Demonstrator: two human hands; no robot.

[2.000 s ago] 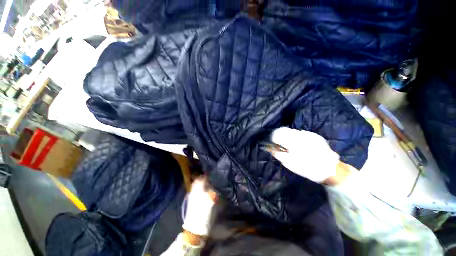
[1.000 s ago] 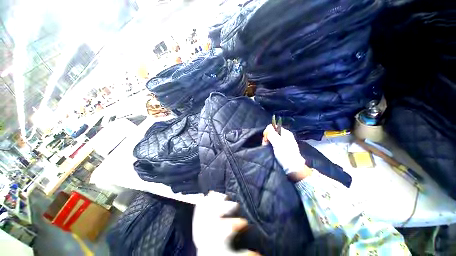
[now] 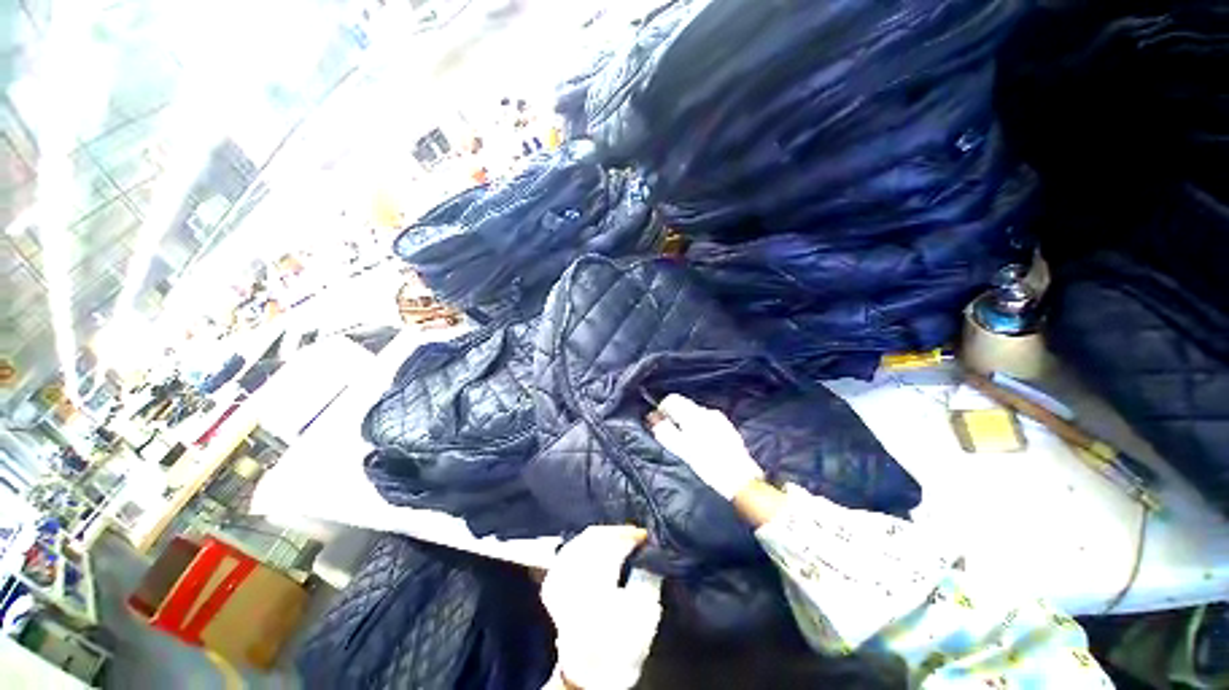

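A dark navy quilted backpack (image 3: pixel 640 324) lies over the table edge in front of me, its front pocket zipper opening facing me. My right hand (image 3: pixel 701 442), in a white glove, is at the pocket opening with a small thin tool (image 3: pixel 652 400) showing at its fingertips; the rest of the tool is hidden. My left hand (image 3: pixel 603 600), also gloved, pinches the bag's lower edge near the table front. A second quilted backpack (image 3: pixel 452 391) lies to the left, touching the first.
Stacked navy bags (image 3: pixel 836 162) rise behind. On the white table (image 3: pixel 890 418) at right are a yellow block (image 3: pixel 988 430), thin tools (image 3: pixel 1065 431) and a tan cylinder holding a bottle (image 3: pixel 1004 330). A red-brown carton (image 3: pixel 223 600) and more quilted bags (image 3: pixel 418 613) are below left.
My right hand has come down from above the bag to its pocket opening. My left hand has shifted slightly and grips the lower edge. The bag is spread wider to the right.
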